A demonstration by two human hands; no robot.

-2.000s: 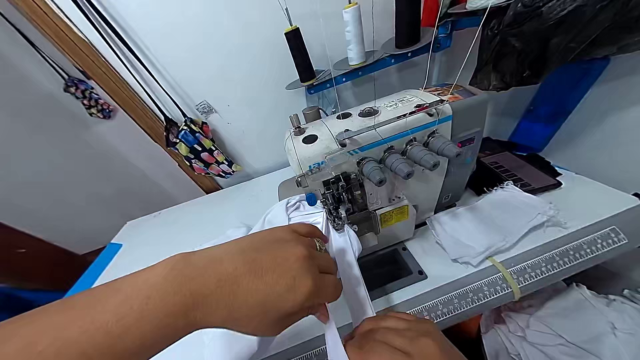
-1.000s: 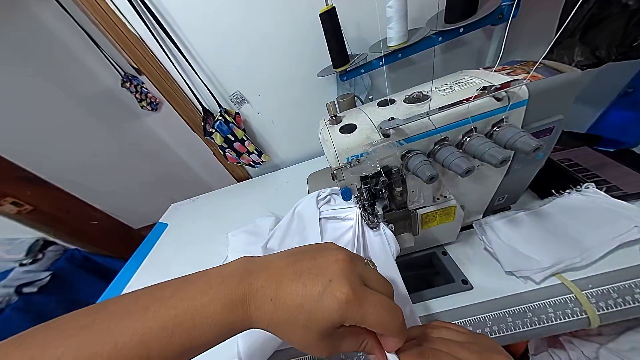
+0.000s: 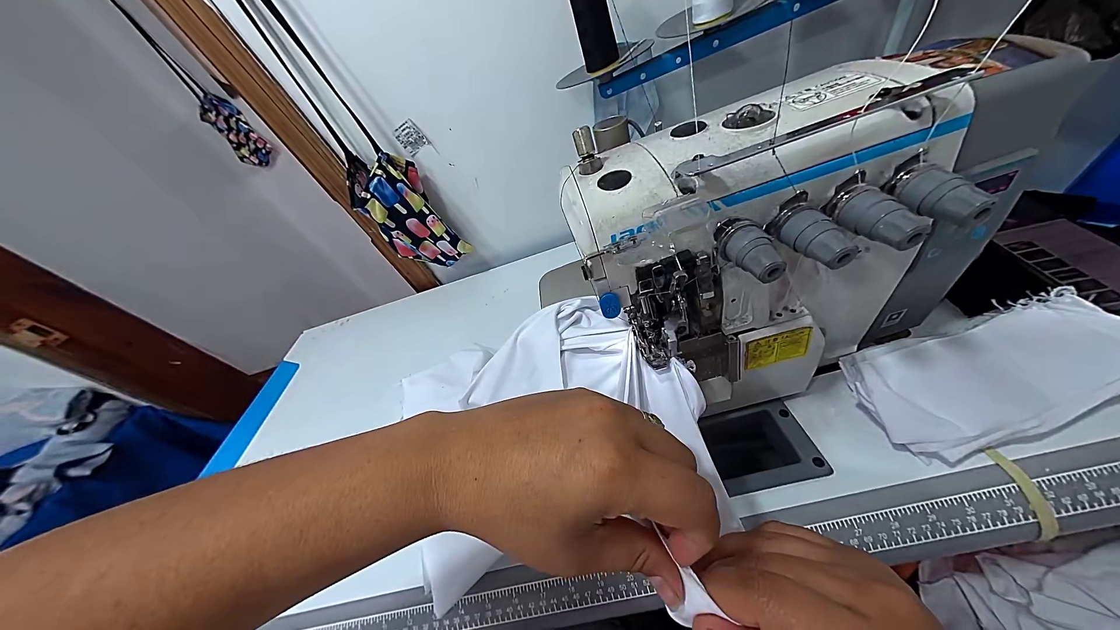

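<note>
White fabric (image 3: 577, 350) lies bunched on the table, its far part at the presser foot and needle area of an overlock sewing machine (image 3: 787, 175). My left hand (image 3: 586, 490), with a ring on one finger, reaches across from the left and pinches the fabric's edge between thumb and fingers near the table's front edge. Right beside it, my right hand (image 3: 796, 577) grips the same edge, its fingertips partly hidden at the bottom of the view. Between the two hands a small folded bit of the white fabric shows.
A stack of white cloth pieces (image 3: 989, 376) lies right of the machine. A measuring tape (image 3: 945, 516) runs along the table's front edge, with a yellowish band (image 3: 1024, 494) around it. Thread cones stand behind; patterned pouches (image 3: 407, 210) hang at the wall. More white fabric (image 3: 1024, 586) is below right.
Both hands have moved down toward the table's front edge, away from the needle area, still holding the white fabric. The view has shifted left and closer.
</note>
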